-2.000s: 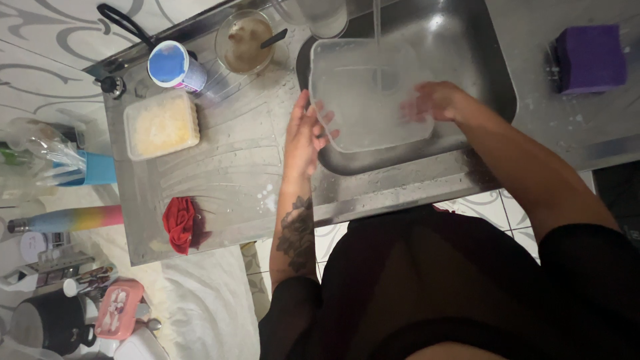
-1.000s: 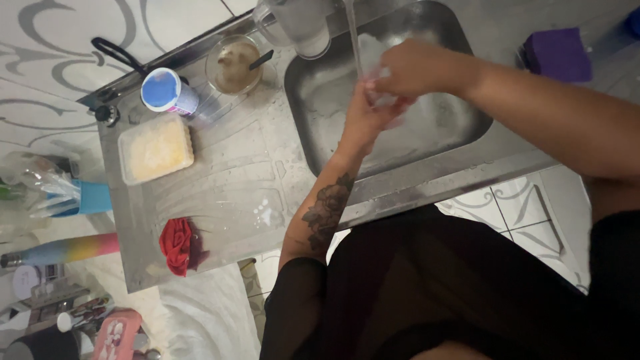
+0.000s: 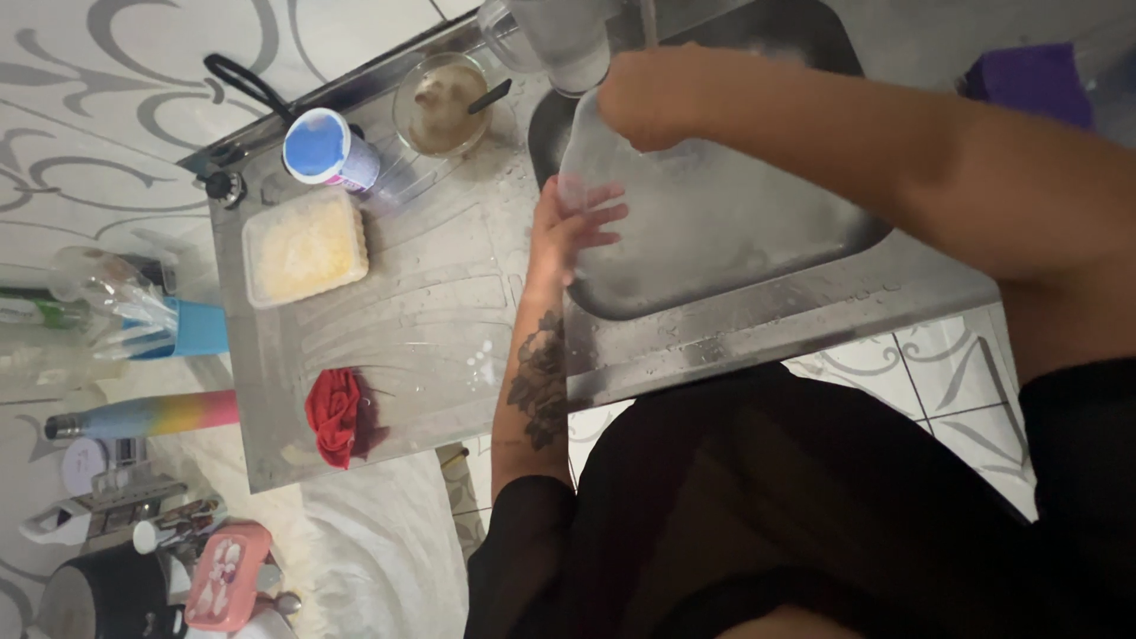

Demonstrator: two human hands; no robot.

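A translucent sheet-like plastic piece [image 3: 593,146], perhaps a container or its lid, is over the left part of the steel sink [image 3: 710,231]. My left hand [image 3: 577,222] is at its left side, fingers spread and partly seen through the plastic. Across the sink reaches my right arm, and my right hand [image 3: 652,98] is curled at the plastic's upper edge, below the stream of water [image 3: 650,22]. What its fingers hold is hidden. A clear pitcher [image 3: 568,40] stands at the sink's upper left corner, close to my right hand.
On the steel drainboard [image 3: 426,284] are a glass bowl [image 3: 435,111] with a dark-handled utensil, a blue-topped tub [image 3: 319,146], a plastic container of yellowish food [image 3: 306,248] and a red cloth [image 3: 335,417]. A purple sponge-like block [image 3: 1034,84] lies right of the sink.
My hands were close together under the water one second ago; now my left hand is lower and apart, fingers spread. The translucent plastic shows between them at the sink's left side.
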